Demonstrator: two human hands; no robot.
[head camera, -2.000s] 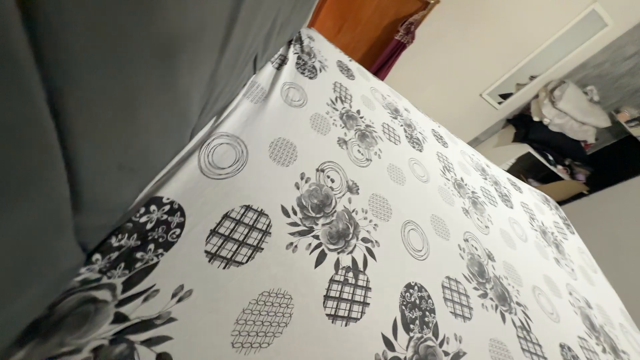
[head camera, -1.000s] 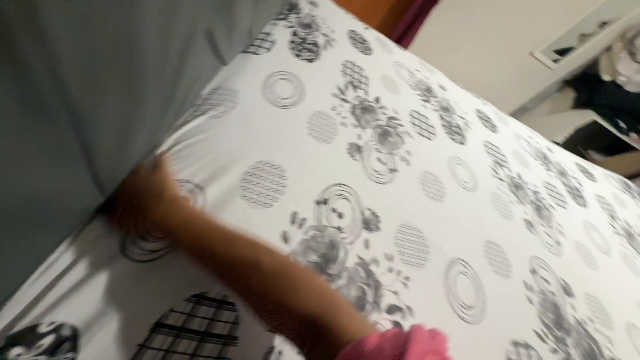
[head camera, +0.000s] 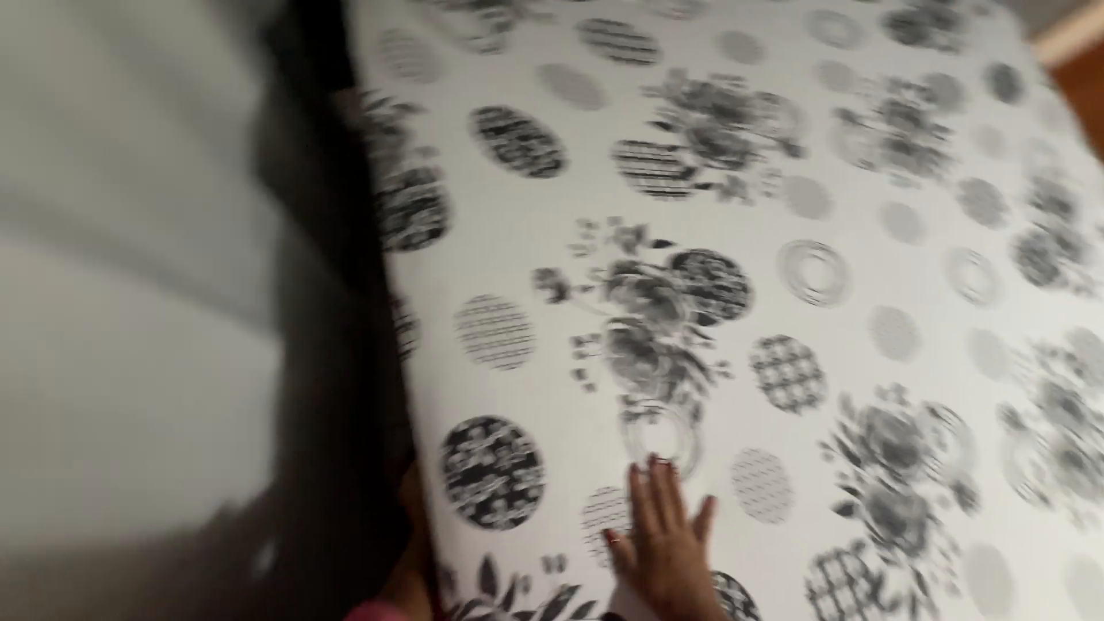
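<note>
A white sheet (head camera: 552, 224) with black and grey flowers and circles covers a mattress. My right hand (head camera: 668, 539) lies palm down on it at the bottom centre, fingers spread, holding nothing. At the mattress's left side, low in the view, part of my left hand and forearm (head camera: 414, 552) shows by the side edge, with a pink sleeve (head camera: 375, 611) below. The fingers of that hand are hidden in shadow behind the edge, so its grip cannot be seen.
A dark gap (head camera: 332, 345) runs along the mattress's left side. Beyond it is a pale grey, blurred surface (head camera: 129, 362). A brown wooden piece (head camera: 1082, 99) stands at the far right edge.
The view has swung widely over the bed. One second ago a single arm in a pink sleeve reached to the sheet's edge; now both arms show, one hand flat on the sheet.
</note>
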